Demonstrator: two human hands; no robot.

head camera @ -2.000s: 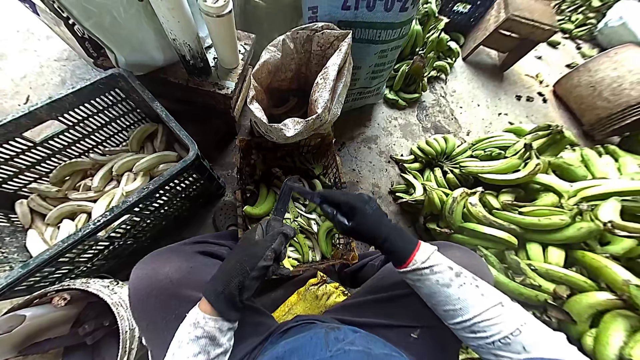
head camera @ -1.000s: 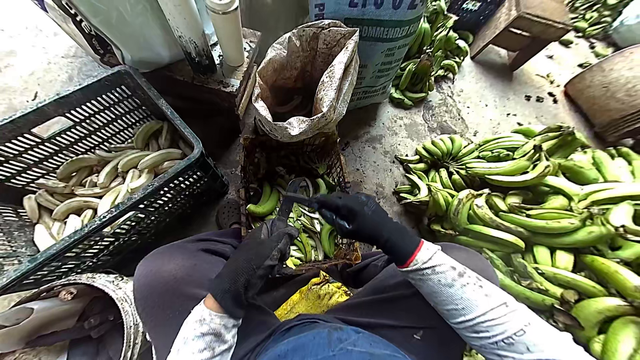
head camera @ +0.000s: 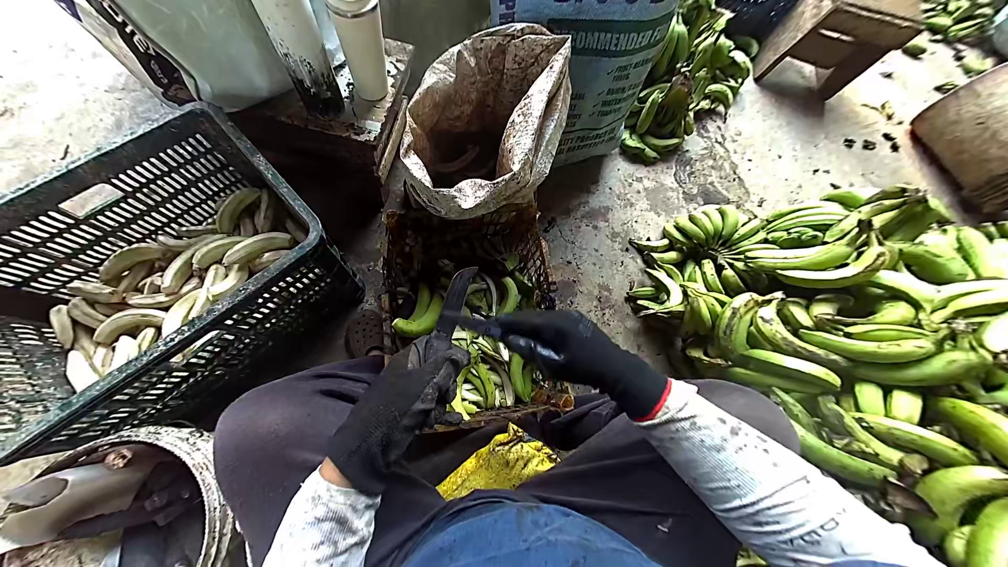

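My left hand, in a black knit glove, is closed on a knife with a dark curved blade pointing up and away from me. My right hand, gloved in black with a red cuff edge, grips a slim dark tool whose tip lies across that blade; its exact kind is unclear. Below and beyond both hands stands a rusty mesh crate between my legs, holding green peels and a few green bananas or plantains. A stained woven sack stands open at the crate's far end.
At left, a dark plastic crate holds peeled fruit. A bucket with gloves and other items stands lower left. Green bunches cover the floor at right. Behind are a printed sack, a wooden stool and a white tube.
My right hand has shifted slightly along the blade, with the slim tool still in it. Both hands stay over the mesh crate.
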